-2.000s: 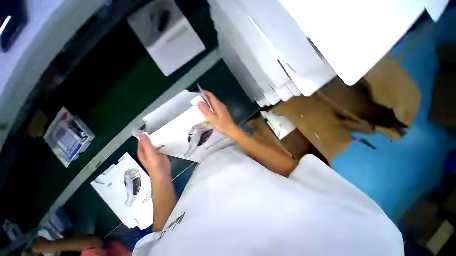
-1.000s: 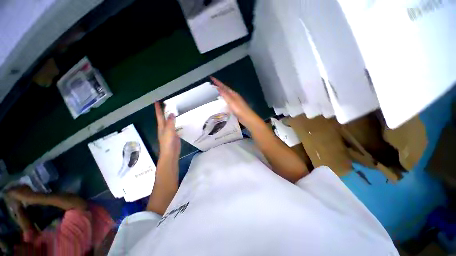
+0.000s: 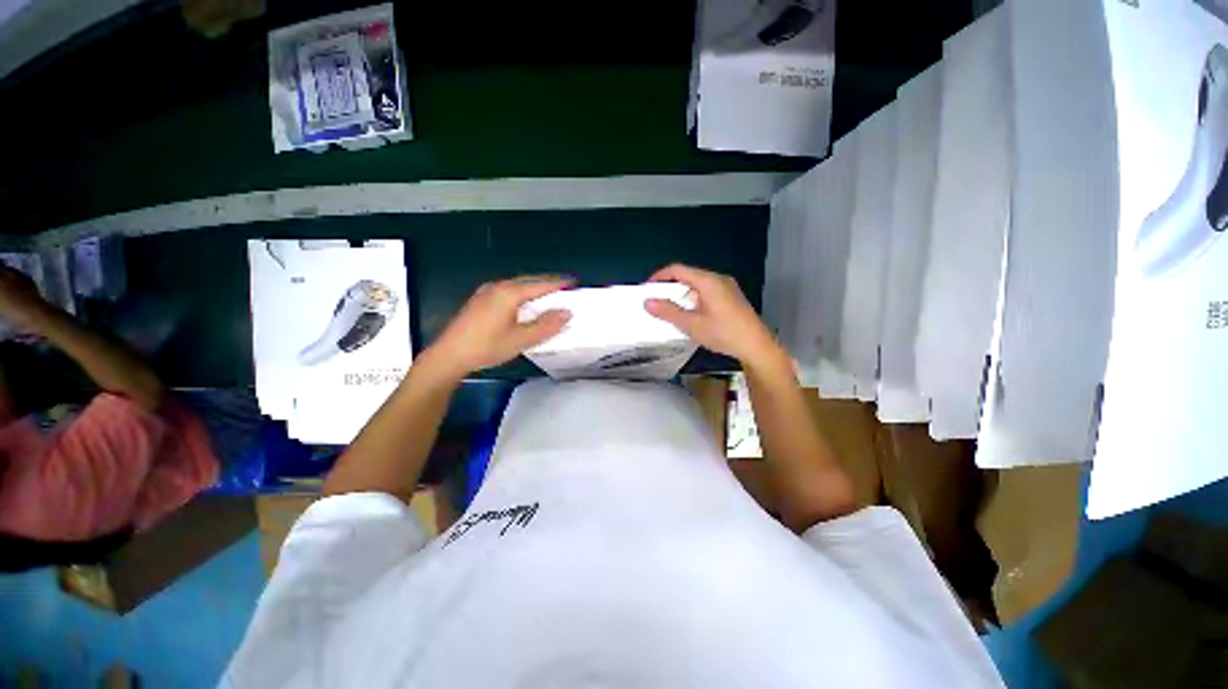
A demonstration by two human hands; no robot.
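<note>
A white erected box (image 3: 609,323) with a printed device picture is held upright in front of my chest, over the near edge of the dark green bench. Its end facing me looks closed. My left hand (image 3: 505,323) grips its left corner, with the thumb on the top. My right hand (image 3: 707,318) grips its right corner in the same way. The fingers behind the box are partly hidden. A small pile of flat box blanks (image 3: 330,337) with the device picture lies on the bench to the left.
A long leaning row of white boxes (image 3: 943,229) stands at the right. A filled inner tray (image 3: 337,84) and another box (image 3: 765,94) are on the belt behind the pale rail (image 3: 471,198). Brown corrugated cardboard (image 3: 1030,532) is low right. A person in pink (image 3: 121,451) sits left.
The open end of the box, seen one second ago, now looks closed, with both thumbs on it. The box is turned toward me. The view has turned and levelled.
</note>
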